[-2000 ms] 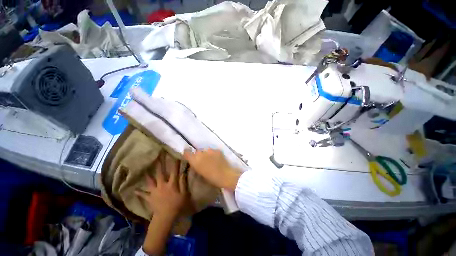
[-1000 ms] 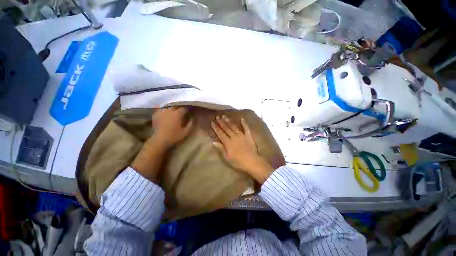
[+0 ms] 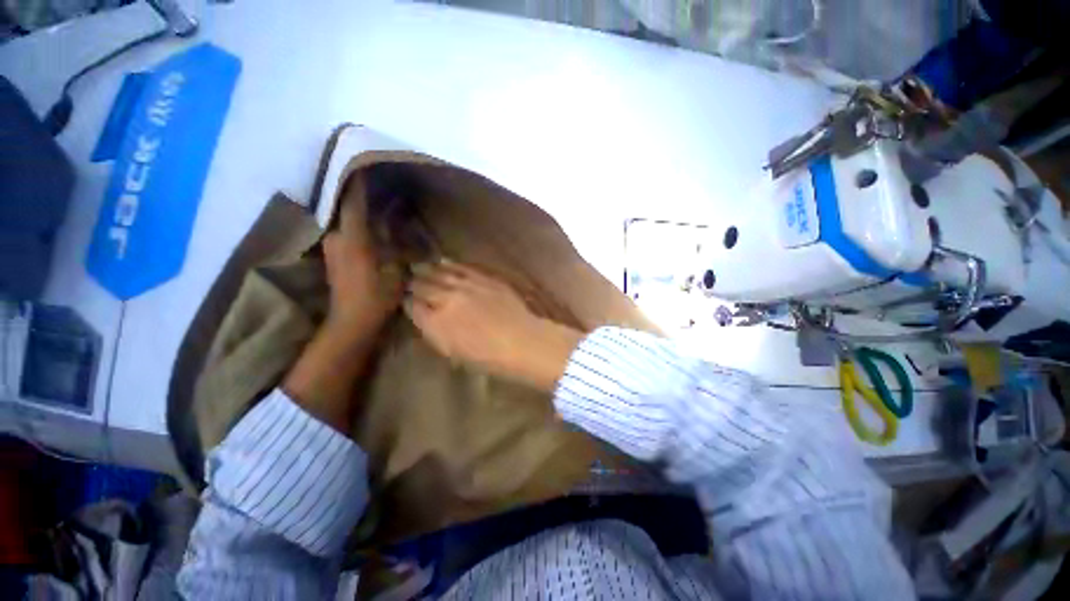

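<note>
A tan-brown garment panel [image 3: 469, 434] lies on the white table left of the sewing machine [image 3: 868, 223] and hangs over the front edge. A sliver of whitish facing [image 3: 343, 159] shows at its upper left edge. My left hand [image 3: 361, 272] is on the cloth beside a dark fold, with its fingers bent and pinching cloth. My right hand [image 3: 475, 317] is close to its right, with its fingertips gathered on the same cloth. The fingertips of both hands are partly blurred. Both hands are well left of the needle area [image 3: 739, 315].
Green and yellow scissors [image 3: 871, 397] lie below the machine head. A clear container [image 3: 1011, 417] stands at the table's right end. A grey box [image 3: 35, 200] is at the left edge, beside the blue JACK label [image 3: 164, 170]. Cloth pieces [image 3: 129, 540] are heaped at lower left.
The panel's upper part has been folded up, and most of the whitish facing is now covered. My right hand has moved left, close to my left hand. The view has shifted.
</note>
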